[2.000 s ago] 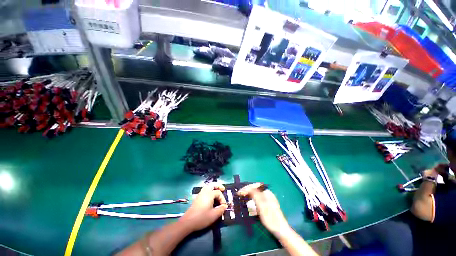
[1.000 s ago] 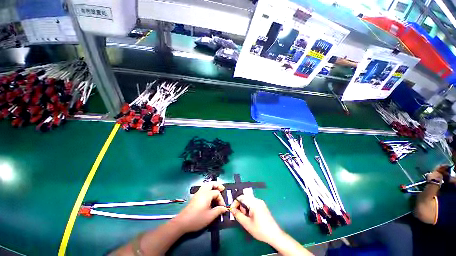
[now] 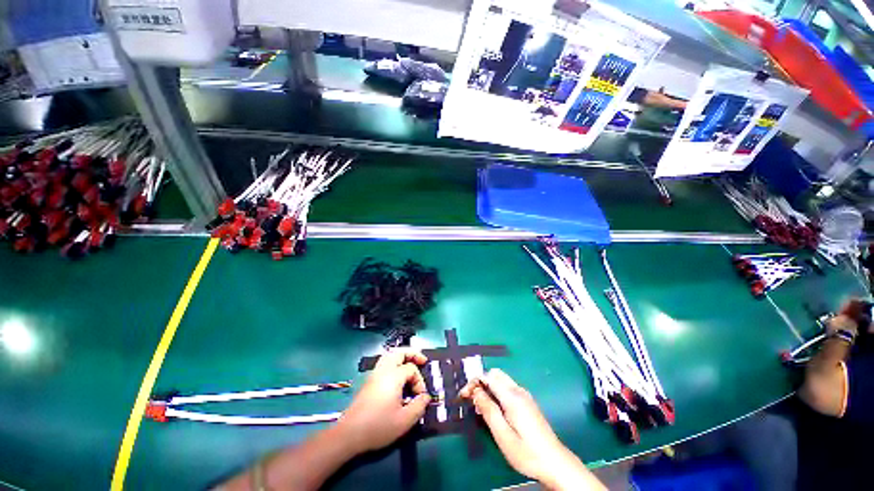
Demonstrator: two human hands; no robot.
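Observation:
A wire harness with two white leads (image 3: 254, 418) and a red-and-black connector (image 3: 157, 410) lies left of my hands. Its lower lead runs under my left hand (image 3: 388, 398), whose thumb and fingers are pinched together; the lead end is hidden there. The upper lead's tip lies free beside the hand. My right hand (image 3: 508, 417) has its fingertips together over the right part of the taped template (image 3: 448, 427); whether they hold something small is unclear. A loose heap of small black parts (image 3: 388, 295) lies just beyond the hands.
A harness bundle (image 3: 604, 355) lies to the right. A blue tray (image 3: 543, 203) is behind it. Red-and-black harness piles (image 3: 261, 222) lie at the back left near a metal post (image 3: 172, 144). Instruction sheets (image 3: 551, 77) hang above. Another person's arm (image 3: 822, 379) is at the right edge.
My right hand has moved slightly right, away from my left fingertips, after meeting them a second ago. My left hand stays in about the same place. The view has shifted slightly.

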